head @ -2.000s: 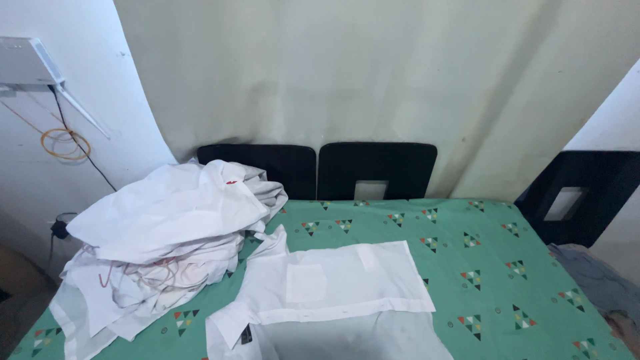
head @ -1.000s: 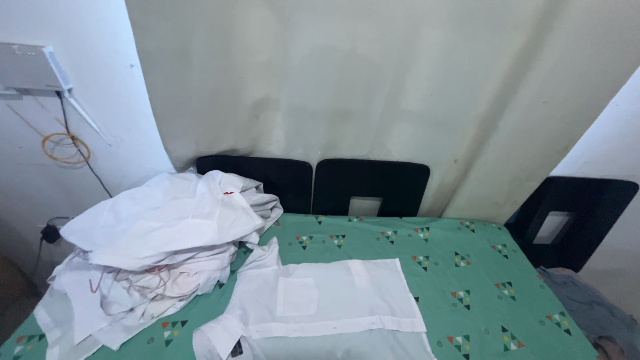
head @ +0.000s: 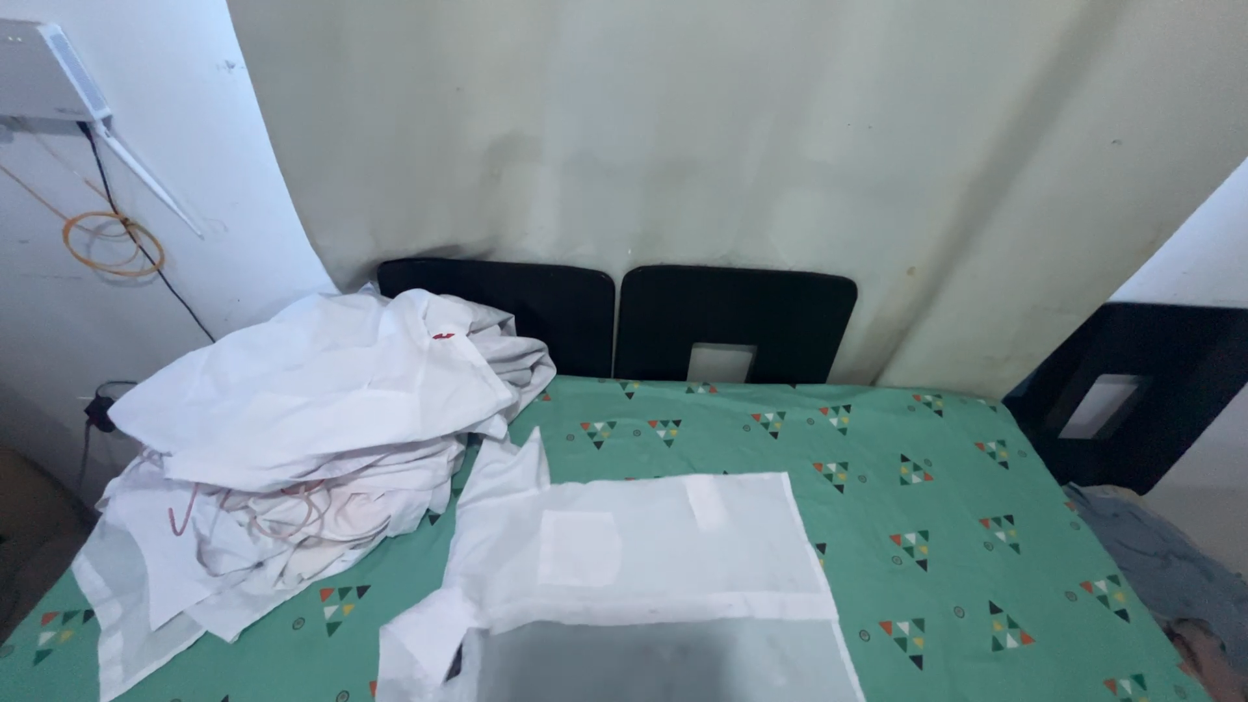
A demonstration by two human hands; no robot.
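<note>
Neither my left hand nor my right hand shows in the head view. A thin white garment (head: 673, 546), which looks like a shirt with a chest pocket, lies spread on the green patterned bedsheet (head: 916, 507); its collar points left and its lower part runs out of the bottom of the view. To its left rises a heap of crumpled white garments (head: 322, 380), with several thin reddish cords or hooks (head: 185, 512) showing among the folds.
Black headboard panels (head: 741, 307) stand behind the bed against a pale curtain (head: 682, 127). On the left wall are a white router (head: 49, 73), a coiled orange cable (head: 112, 244) and a black plug (head: 100, 411). Grey-blue fabric (head: 1160, 556) lies beyond the bed's right edge.
</note>
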